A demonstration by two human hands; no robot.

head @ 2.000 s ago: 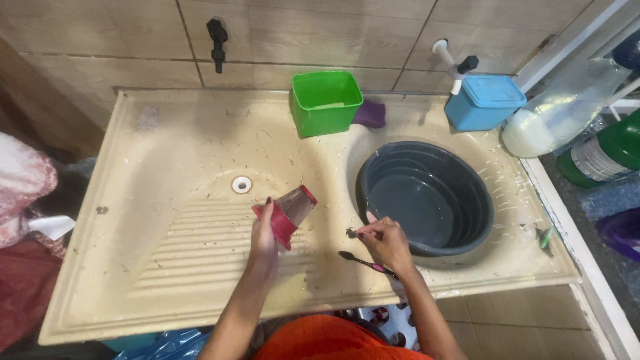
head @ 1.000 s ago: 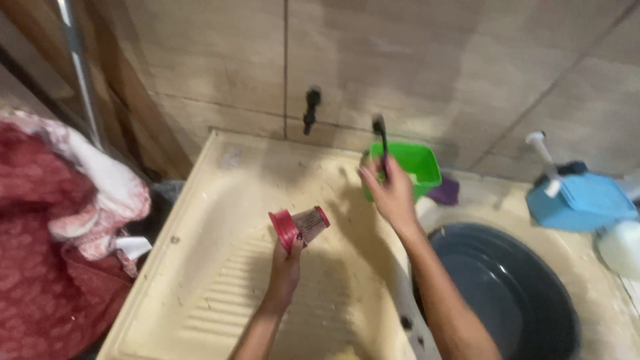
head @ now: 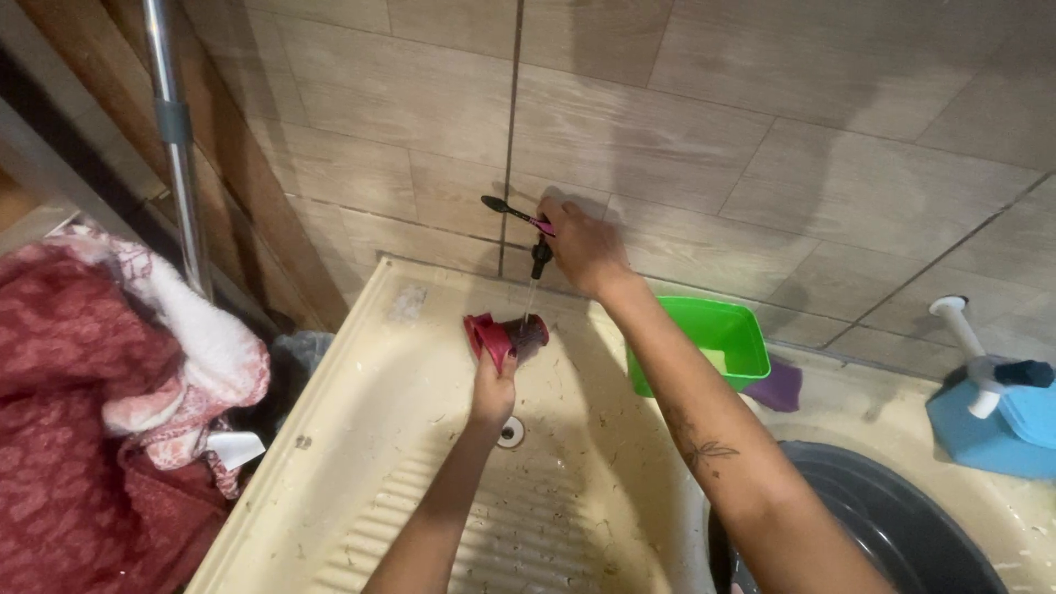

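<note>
My left hand [head: 495, 388] grips a red plastic part with a mesh filter [head: 505, 337], tilted above the laundry sink [head: 396, 371]. A thin stream of water falls onto its mesh from the black tap [head: 540, 258] on the wall. My right hand [head: 586, 247] is at the top of that tap and holds a black and pink toothbrush [head: 518, 216], its head pointing left. Whether the fingers also grasp the tap's handle is hidden. Below my left hand shows the white-rimmed drain [head: 511, 432], with bits of debris scattered over the basin.
A green plastic container [head: 747, 342] stands at the back, beside a purple cloth [head: 777, 385]. The dark round tub [head: 874, 487] sits at the lower right, near a blue container [head: 990, 429] and a white tap [head: 969, 346]. Red and white fabric [head: 74, 396] and a metal pole [head: 175, 140] are at left.
My right hand has moved from over the green container to the black tap, and water now runs. My left hand has brought the red part under the stream. The view has shifted left since the first frame.
</note>
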